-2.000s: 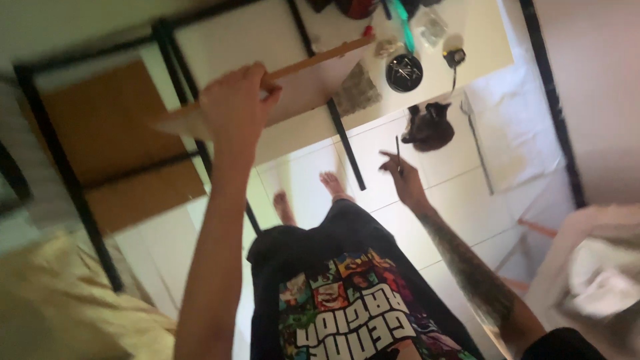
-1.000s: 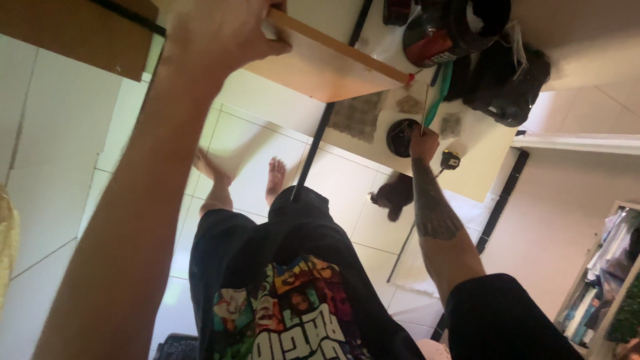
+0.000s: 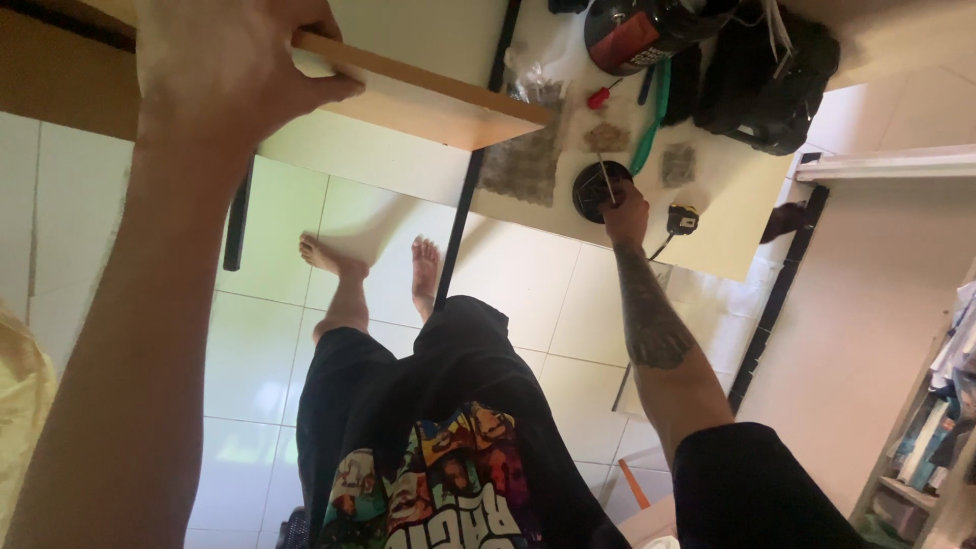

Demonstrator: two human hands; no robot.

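My left hand (image 3: 244,69) grips the edge of a wooden board (image 3: 427,91) at the upper left, thumb below and fingers above. My right hand (image 3: 627,213) holds a thin rod-like tool (image 3: 604,171), perhaps a screwdriver, over a round black dish (image 3: 591,191) with small metal pieces in it. Around the dish on the pale surface lie a green strap-like thing (image 3: 653,126), a red-handled screwdriver (image 3: 599,97), a small bag of brown bits (image 3: 608,137) and a tape measure (image 3: 682,220).
A large black tub (image 3: 648,30) and a black bag (image 3: 770,84) stand at the back of the pale surface (image 3: 724,236). Black metal frame bars (image 3: 463,221) cross near my feet. Shelves with folded things (image 3: 926,427) are at the far right.
My right hand has moved from beside the surface to the black dish. My left hand still holds the board. The view has shifted and come closer.
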